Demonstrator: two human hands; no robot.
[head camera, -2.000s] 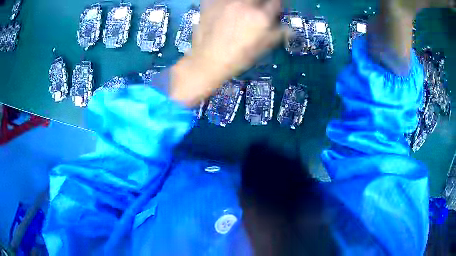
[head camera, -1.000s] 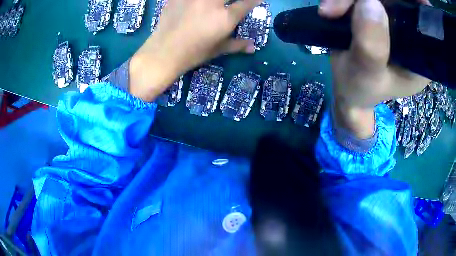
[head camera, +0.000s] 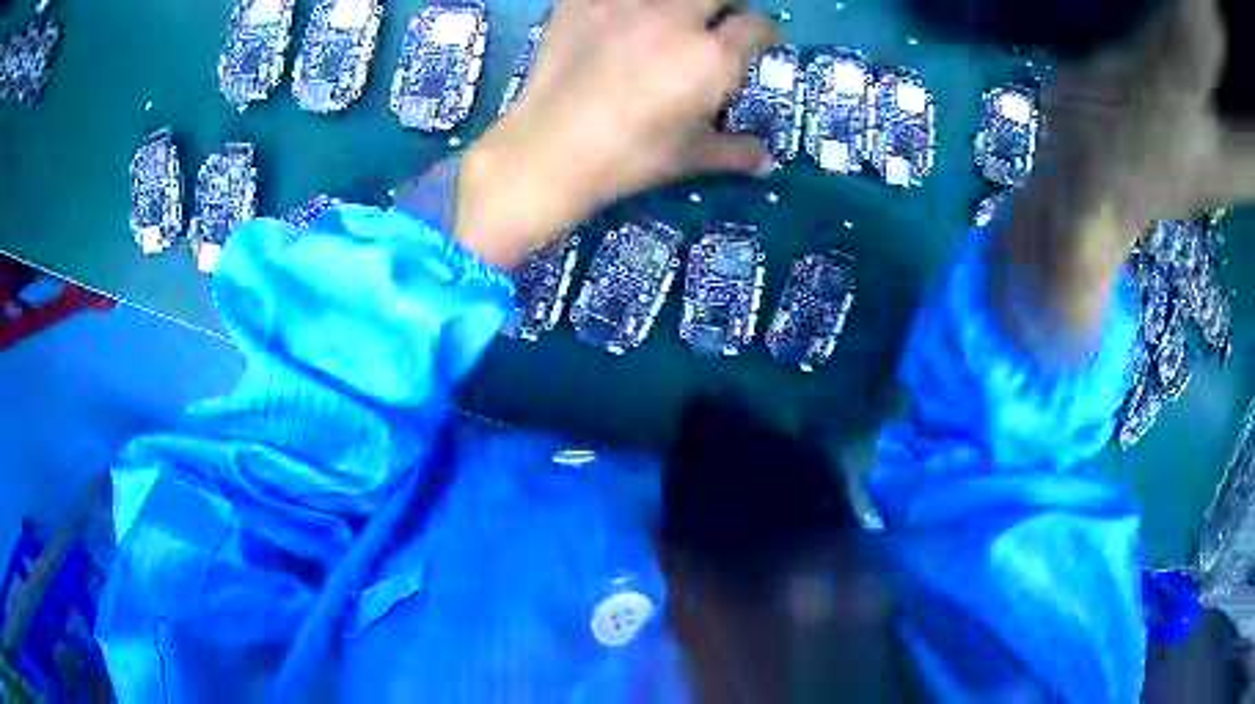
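My left hand (head camera: 619, 117) is over the upper row, with its thumb and fingertips apart at the left side of a silvery circuit board (head camera: 771, 107); whether they grip it is unclear. The hand hides part of the row. My right hand (head camera: 1135, 165) is blurred at the upper right, around a black handheld tool (head camera: 1053, 17) that the top edge cuts off. The tool's tip is not clearly visible. More circuit boards stand in the upper row, one of them (head camera: 441, 66) left of my left hand. A lower row of boards (head camera: 626, 286) lies nearer to me.
A board pile (head camera: 1163, 323) lies at the right beside my right sleeve. Stacked boards (head camera: 28, 58) are at the far left. Small white dots lie among the rows on the dark green mat (head camera: 83, 193). A red stool part (head camera: 48, 305) shows beyond the mat's left edge.
My left hand has moved right along the upper row. My right hand and the black tool have moved up and right, uncovering several boards. The view has shifted slightly.
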